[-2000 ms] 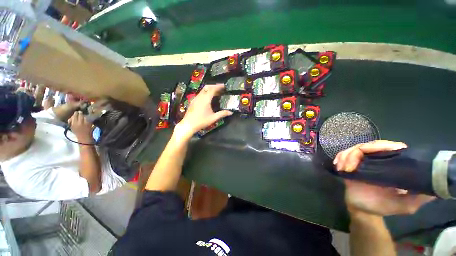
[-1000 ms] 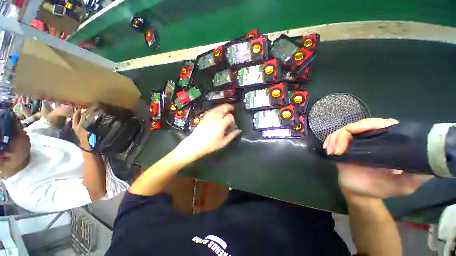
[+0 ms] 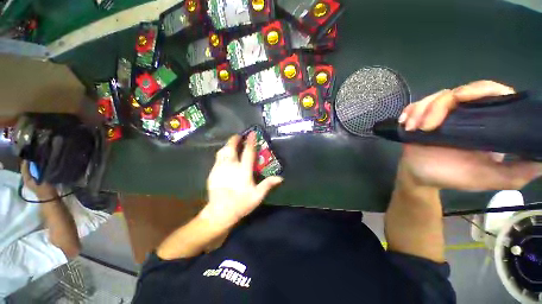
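My left hand (image 3: 235, 181) is at an electronic unit (image 3: 262, 155) on the dark green bench near its front edge; fingers and thumb lie around the unit, partly covering it. The unit shows green board and a red part with a grey disc. My right hand (image 3: 443, 127) holds the black electric screwdriver (image 3: 475, 124), its tip at the lower right rim of the round screw tray (image 3: 372, 101). More units (image 3: 274, 82) with red ends and gold-yellow discs lie in rows left of the tray.
Several loose units (image 3: 156, 83) lie at the bench's left. A cardboard piece (image 3: 35, 86) and a black object (image 3: 59, 151) are beyond the left end, by a person in white (image 3: 18, 208). A round white fan (image 3: 526, 249) stands below at the right.
The view has shifted, showing the units higher and further left. My left hand is now at a unit near the bench's front edge. My right hand still holds the screwdriver, its tip now at the tray.
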